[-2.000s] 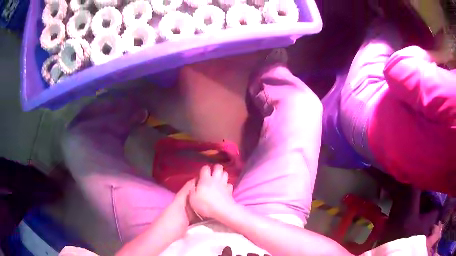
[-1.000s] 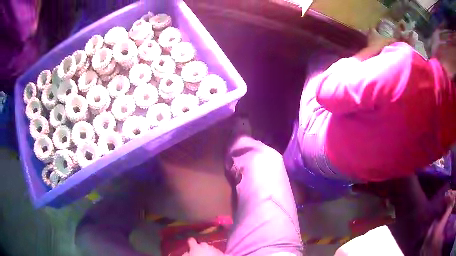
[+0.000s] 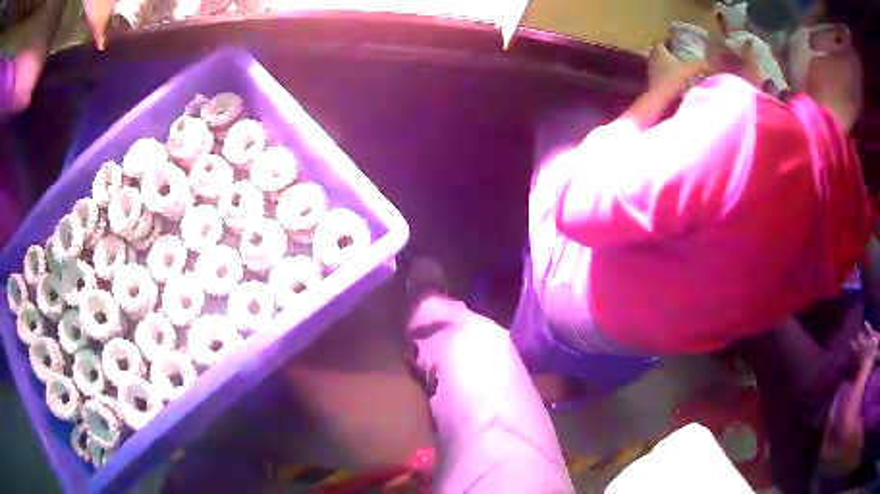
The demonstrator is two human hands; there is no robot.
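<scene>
A large rectangular plastic crate [image 3: 323, 289], blue that looks violet, stands tilted in the picture at the left, in front of me. It is filled with upright knobbly white rolls [image 3: 342, 237], which show as bumpy rings with dark central holes. Some rolls at the crate's left side lean. Neither of my hands is in the picture. A bright white sleeve or cloth edge [image 3: 683, 468] shows at the bottom right.
My knee and leg [image 3: 487, 396] are below the crate's right corner. A person in a pink-red top [image 3: 704, 222] sits at the right, hands at the tan bench [image 3: 579, 21] with pale pieces. Yellow-black tape [image 3: 318, 474] lies on the floor.
The view has swung up and to the right. The whole crate and the bench edge have come into view. My hands, clasped in my lap earlier, have left the picture at the bottom.
</scene>
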